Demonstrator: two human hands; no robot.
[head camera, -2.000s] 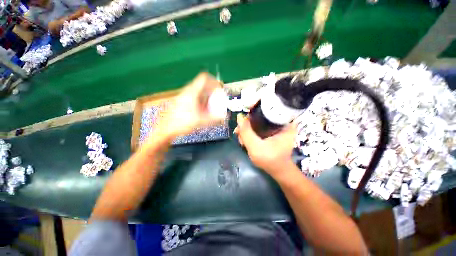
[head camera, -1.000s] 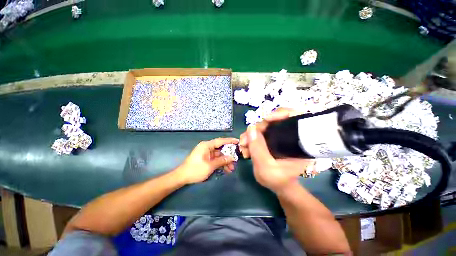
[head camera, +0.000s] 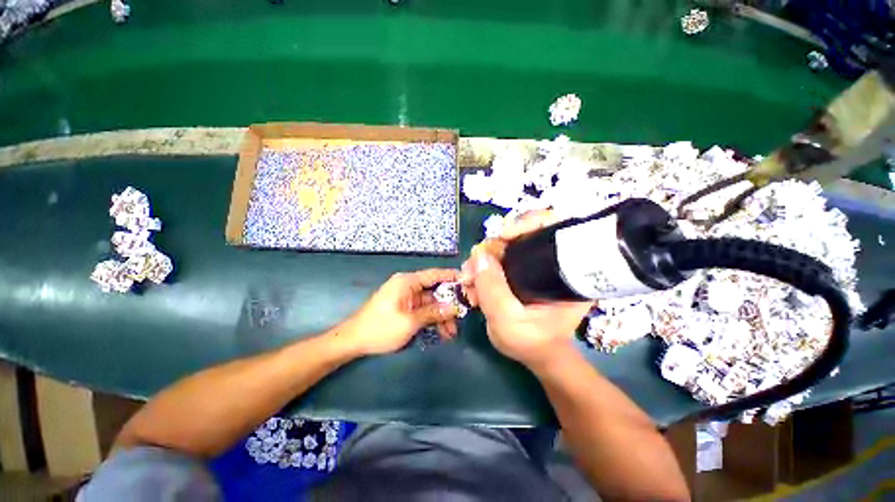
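Observation:
My right hand (head camera: 525, 309) is closed around the black electric screwdriver (head camera: 535, 265), which has a white label and lies nearly level, its front end pointing left. My left hand (head camera: 397, 314) holds a small white assembly (head camera: 449, 295) between thumb and fingers, right at the front end of the screwdriver. The driver tip is hidden by the fingers of my right hand. The screw tray (head camera: 353, 201), a shallow brown box of tiny blue-white screws with a yellowish patch, lies behind my left hand.
A large pile of white parts (head camera: 726, 324) lies at right under the black hose (head camera: 829, 284). A metal hanger (head camera: 815, 137) is at upper right. A small group of parts (head camera: 134, 240) lies at left. The green conveyor (head camera: 324, 69) carries scattered parts. A blue bin (head camera: 231, 476) sits below the bench edge.
Over the last second, the screwdriver has shifted slightly left and the hanger shows lower. Both hands stay together at the white assembly. Earlier, they were higher, near the tray's right side.

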